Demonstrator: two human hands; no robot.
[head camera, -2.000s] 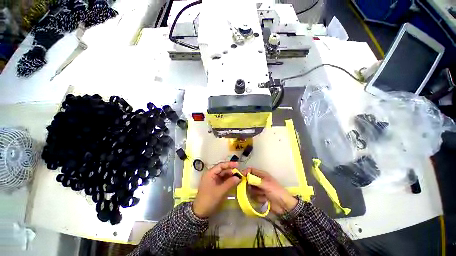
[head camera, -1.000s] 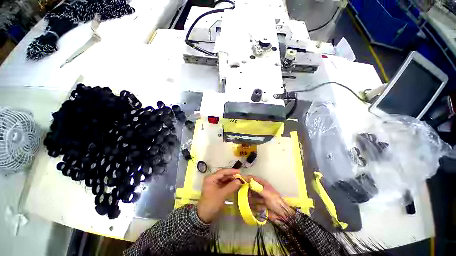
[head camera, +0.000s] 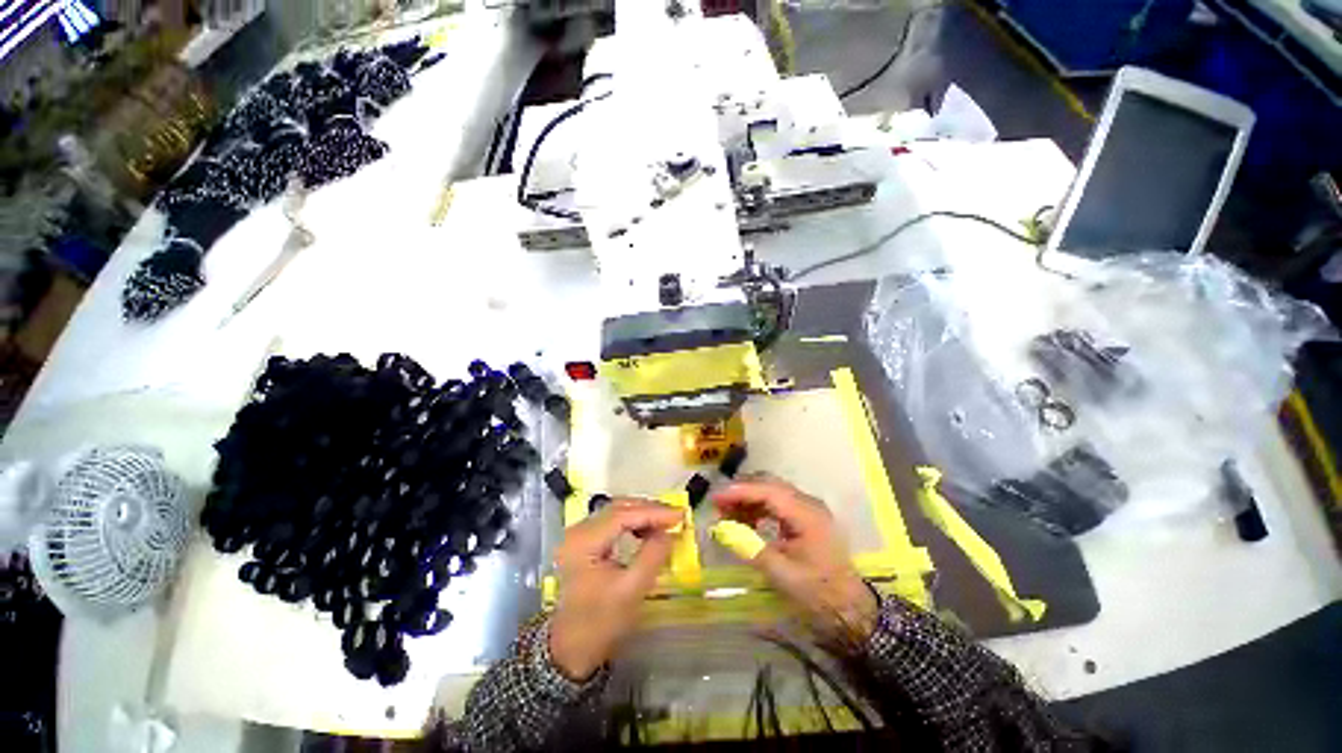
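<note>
My left hand (head camera: 601, 577) pinches a strip of yellow tape (head camera: 686, 547) between thumb and fingers; the strip hangs down in front of the machine bed. My right hand (head camera: 807, 556) is just to the right, with a yellow tape wrap (head camera: 739, 539) on its thumb and its fingertips curled close above it. The two hands are apart. A few black loops (head camera: 698, 489) lie on the bed plate (head camera: 817, 471), just beyond the hands, near the orange-yellow clamp piece (head camera: 712, 439) under the white sewing machine head (head camera: 677, 361).
A big heap of black loops (head camera: 368, 493) lies left of the machine, with a white fan (head camera: 121, 515) at far left. Right of the bed are a crumpled yellow tape strip (head camera: 971, 544), a clear plastic bag (head camera: 1119, 383) and a tablet (head camera: 1155, 174). Black cords (head camera: 280, 140) lie far left.
The yellow tape was a loop held between both hands; now the hands are separated, with a strip in my left hand and a wrap on my right thumb. The view has turned.
</note>
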